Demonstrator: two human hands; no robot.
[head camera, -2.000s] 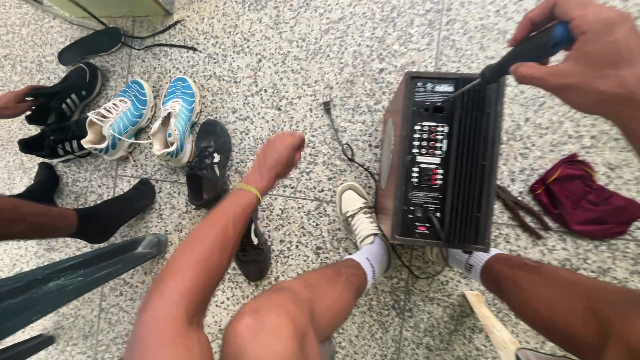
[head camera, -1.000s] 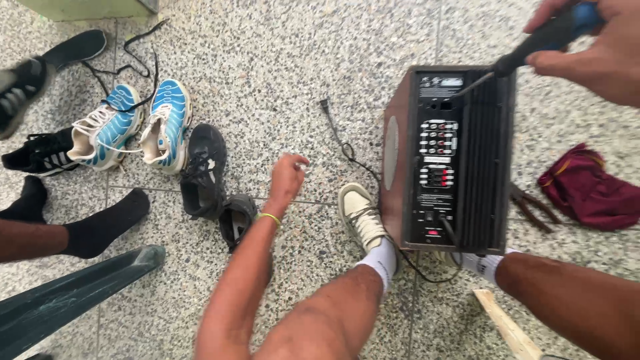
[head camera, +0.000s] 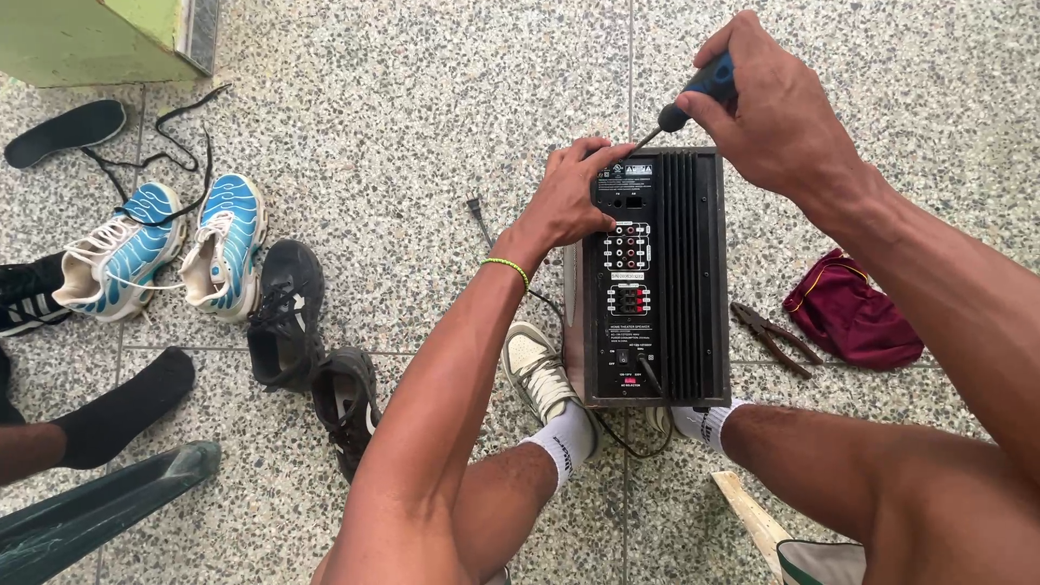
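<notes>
Between my feet stands a home theater speaker (head camera: 695, 276), its black rear panel with jacks, a switch and heat-sink fins facing up. My right hand (head camera: 776, 114) grips the blue and black handle of a screwdriver (head camera: 707, 85), whose shaft slants down to the panel's top edge. The screwdriver's tip is hidden by the fingers of my left hand (head camera: 569, 195), which rests on the panel's upper left corner and side, thumb near the upper jacks. A power cord (head camera: 479, 215) with its plug lies on the floor left of the speaker.
Pliers (head camera: 772, 337) and a maroon cloth (head camera: 857, 309) lie right of the speaker. At the left are blue and white sneakers (head camera: 223, 244), black shoes (head camera: 284, 317), an insole (head camera: 69, 134) and a dark lace. Another person's socked foot (head camera: 126, 410) is beside a green chair leg (head camera: 114, 504).
My left hand has moved from above the floor onto the speaker's upper left corner. The other person's hand, seen at the far left two seconds ago, is out of view.
</notes>
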